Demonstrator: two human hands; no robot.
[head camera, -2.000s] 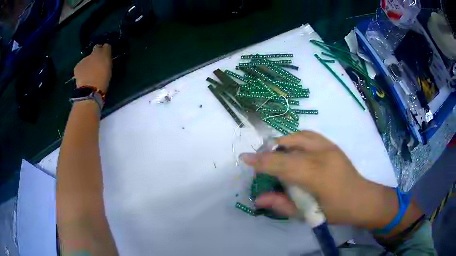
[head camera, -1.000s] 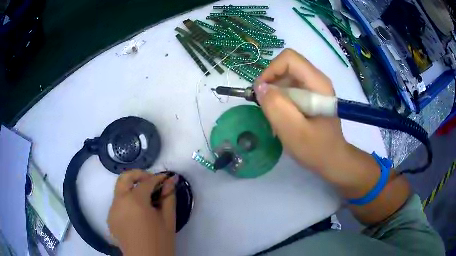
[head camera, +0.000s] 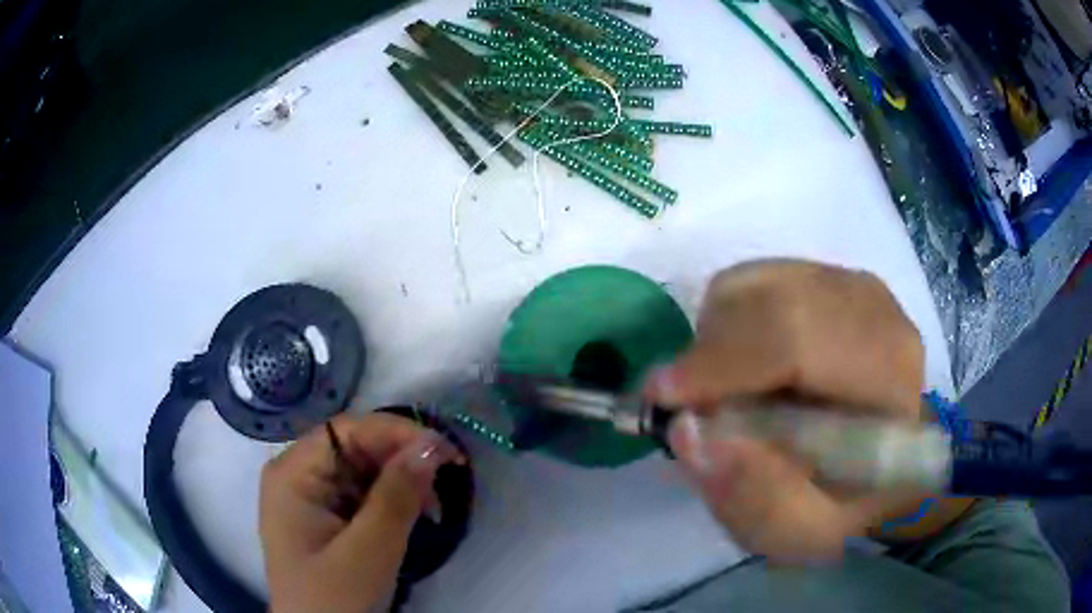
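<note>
My right hand (head camera: 796, 413) holds a soldering iron (head camera: 838, 445) by its pale grip, blurred, with the metal barrel pointing left over the green disc (head camera: 599, 305). A short PCB strip (head camera: 481, 429) sticks out from the dark lump at the disc's left edge. My left hand (head camera: 359, 503) is at the open black ear cup (head camera: 449, 521), thumb and finger pinched together, with a thin dark tool, seemingly tweezers (head camera: 335, 445), at its fingers. What the fingertips pinch is too small to tell. The speaker side (head camera: 285, 359) lies face up to the left, joined by the headband (head camera: 168, 479).
A pile of green PCB strips (head camera: 587, 90) lies at the far side, with a loose loop of solder wire (head camera: 539, 192) running nearer. A blue tray (head camera: 970, 156) is at the right edge. A pale green rectangle (head camera: 114, 515) and a white card (head camera: 24, 455) are at the left edge.
The left hand has come from the dark belt to the ear cup, and headphones now lie on the white board. The iron has moved down from above the disc to its left part.
</note>
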